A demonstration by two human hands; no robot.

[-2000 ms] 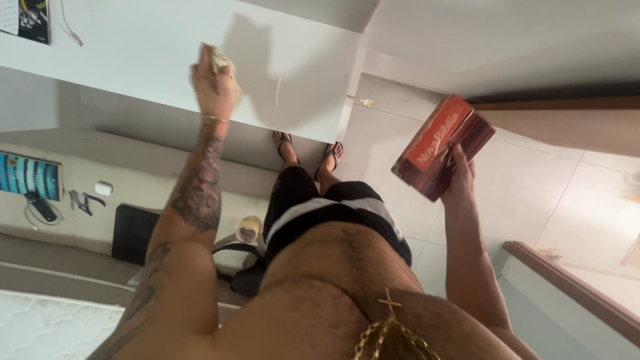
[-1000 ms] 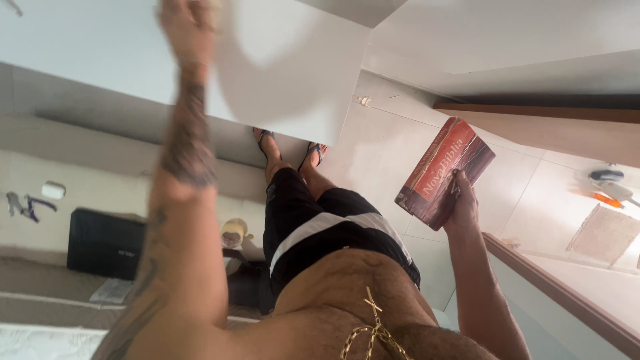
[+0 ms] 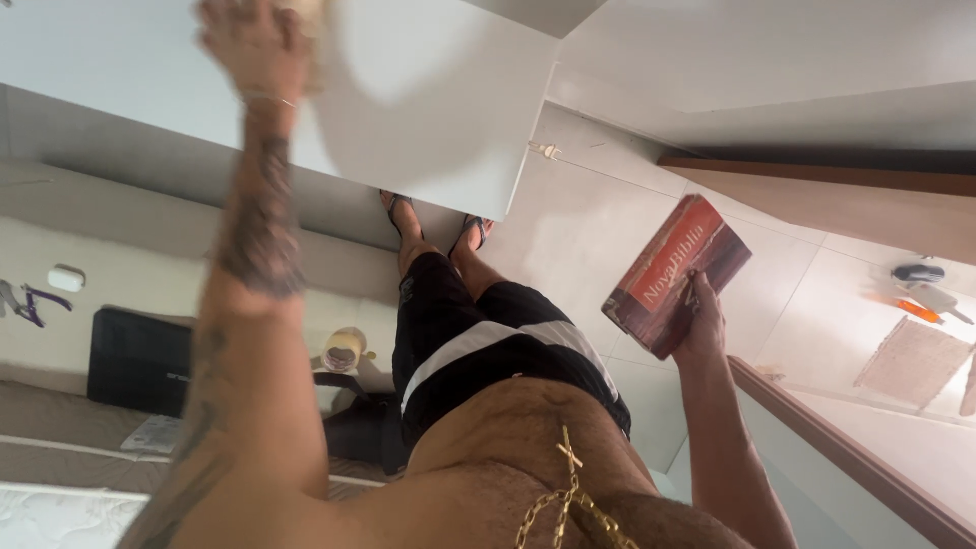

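Observation:
My left hand (image 3: 255, 46) is at the top of the view over a white tabletop (image 3: 442, 99). It is blurred, with a pale, cloth-like thing (image 3: 313, 38) in it, partly hidden by the fingers. My right hand (image 3: 701, 324) holds a thick book with a red and brown cover (image 3: 675, 274) off to the right, above the tiled floor. Its thumb lies on the front cover, which bears a printed title; the fingers are hidden behind the book.
Left of my body, a black laptop (image 3: 141, 362), a roll of tape (image 3: 343, 351), a white case (image 3: 66, 278) and purple-handled pliers (image 3: 34, 305) lie on a pale surface. A white plug (image 3: 545, 150) sticks out by the table's edge. Wooden furniture (image 3: 831, 206) stands at right.
My left hand has moved toward the top edge of the view, over the tabletop. My right hand still holds the book. The view has shifted somewhat.

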